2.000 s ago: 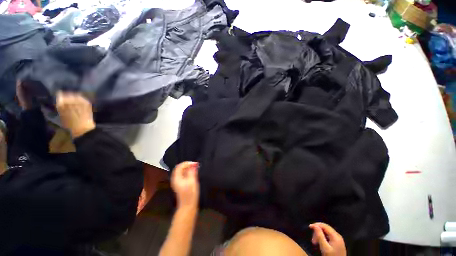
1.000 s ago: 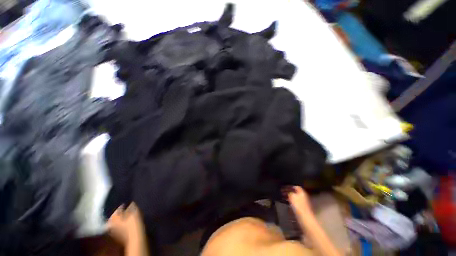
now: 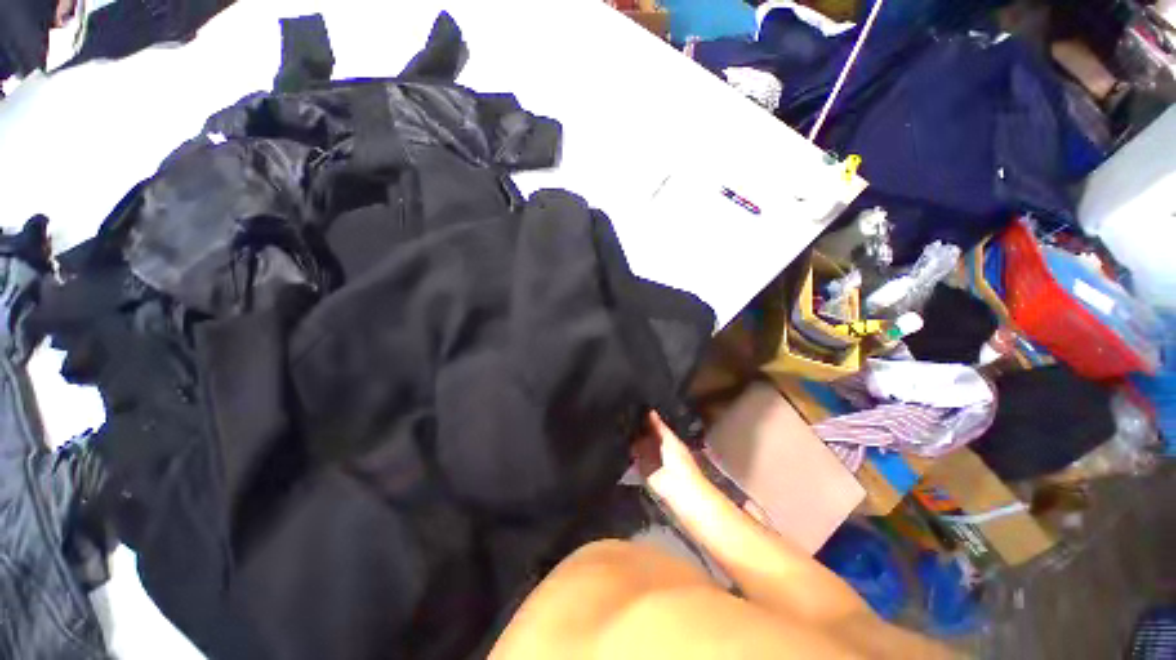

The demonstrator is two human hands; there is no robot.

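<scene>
The black coat (image 3: 426,335) lies bunched over the white table (image 3: 632,116) and hangs over its front edge, with shiny lining (image 3: 213,226) showing at the upper left. My right hand (image 3: 660,458) is at the coat's near right edge, its fingertips closed on the cloth and partly hidden by it. My left hand is not in view. A blurred skin-coloured shape at the bottom hides part of the coat.
A dark pen (image 3: 740,200) lies on the table. Beyond the right edge are an open cardboard box (image 3: 819,348), striped cloth (image 3: 890,419), a red basket (image 3: 1064,310), a blue plastic bag (image 3: 903,574) and dark blue cloth (image 3: 954,129). A grey garment (image 3: 45,503) lies left.
The view has swung right, so the coat appears further left and the boxes beside the table show. My left hand has left the picture. My right hand remains at the coat's edge.
</scene>
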